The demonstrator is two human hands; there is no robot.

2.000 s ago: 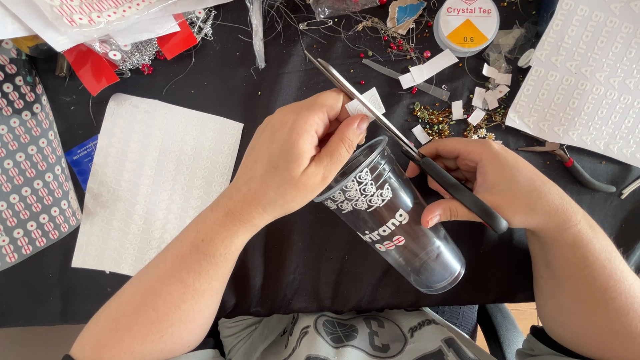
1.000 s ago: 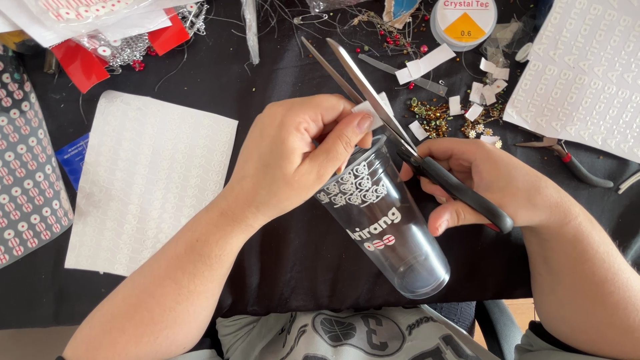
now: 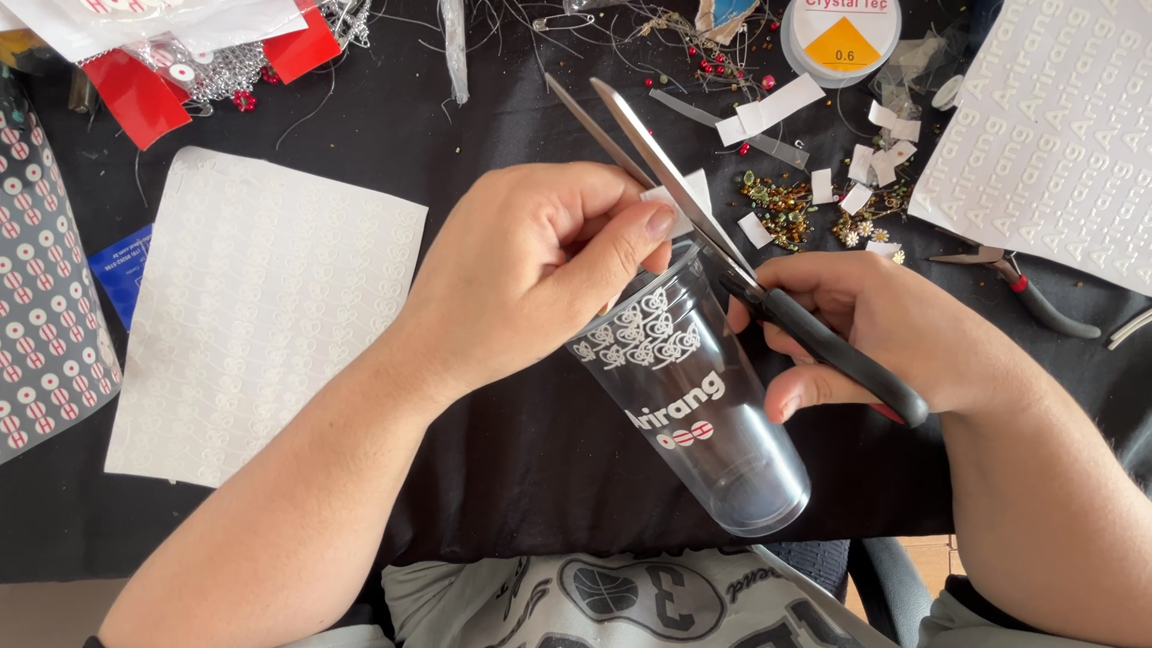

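My left hand pinches a small white sticker piece between thumb and fingers, above the rim of a clear plastic cup. The cup lies tilted, with white heart-like decals near its rim and lettering with round red-and-white marks on its side. My right hand grips black-handled scissors, their blades parted and pointing to the upper left. The lower part of the blades passes beside the white piece; whether they touch it I cannot tell.
A white decal sheet lies left, beside a patterned sticker sheet. At the right are a lettered sheet and pliers. Beads, paper scraps and a cord spool lie beyond the cup. Red pieces and chains are upper left.
The scissor blades, nearly together two seconds ago, are now parted. Both hands stay near the cup's rim, and the left still holds the white piece.
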